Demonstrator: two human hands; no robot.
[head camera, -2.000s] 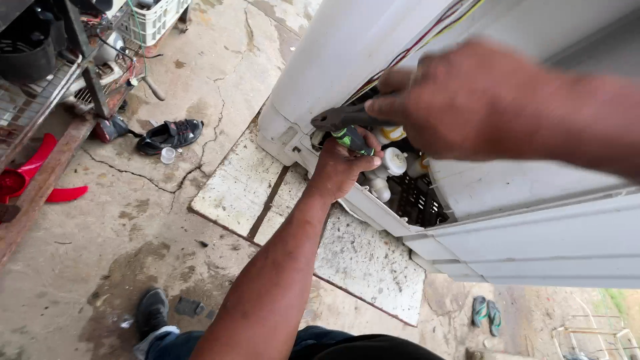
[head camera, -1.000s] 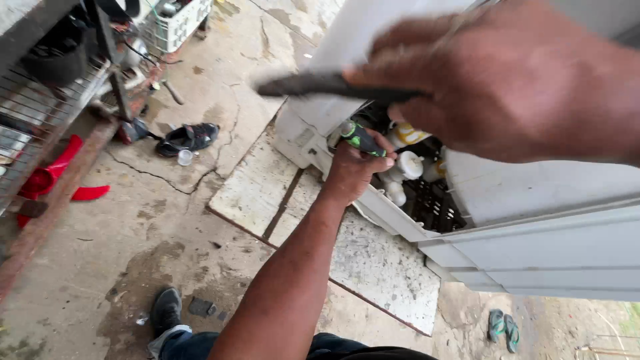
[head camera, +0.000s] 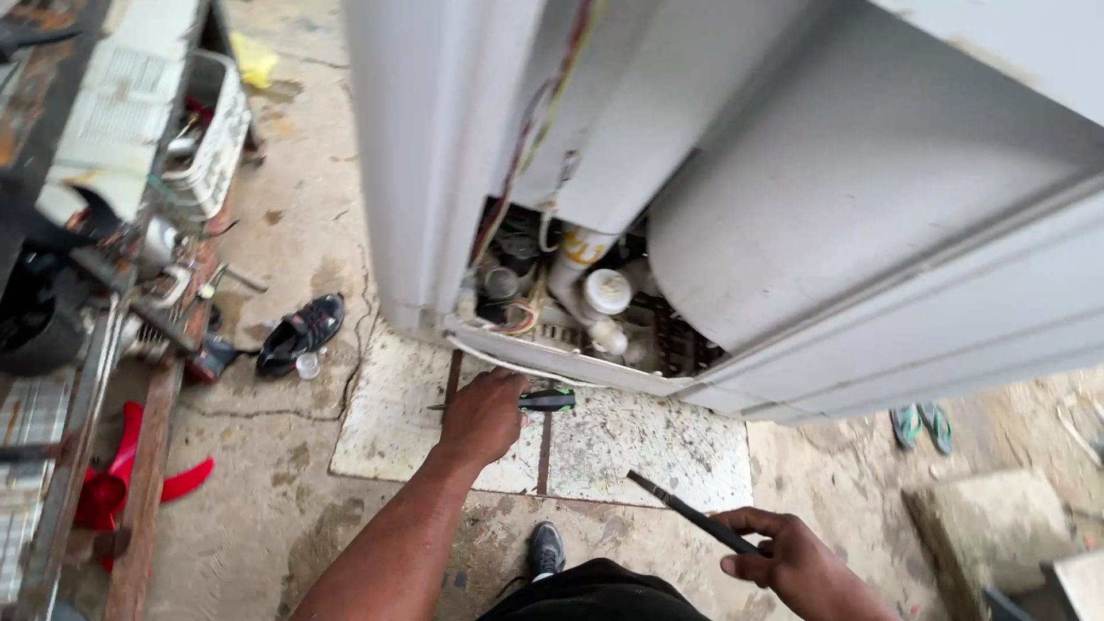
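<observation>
My left hand (head camera: 486, 416) is closed around a screwdriver (head camera: 548, 399) with a black and green handle, its thin shaft pointing left, just outside the bottom edge of a white appliance cabinet (head camera: 552, 355), possibly a washing machine. My right hand (head camera: 772, 552), lower right, holds a long dark tool (head camera: 690, 511), its kind unclear, tip toward the upper left. In the cabinet's open base lie a white round cap (head camera: 607, 291), a white pipe fitting (head camera: 609, 336) and thin coloured wires (head camera: 520, 319). A large pale drum (head camera: 845, 198) is above them.
Stained white boards (head camera: 647, 440) lie under the cabinet on cracked concrete. At left are a black shoe (head camera: 302, 335), a red fan blade (head camera: 108, 487), a cluttered metal rack (head camera: 95, 379) and a white crate (head camera: 216, 147). Green flip-flops (head camera: 921, 429) and a concrete block (head camera: 992, 526) are at right.
My left hand has come out of the cabinet's base with the screwdriver. My right hand has moved down and away from the cabinet, still holding the dark tool. The view has shifted.
</observation>
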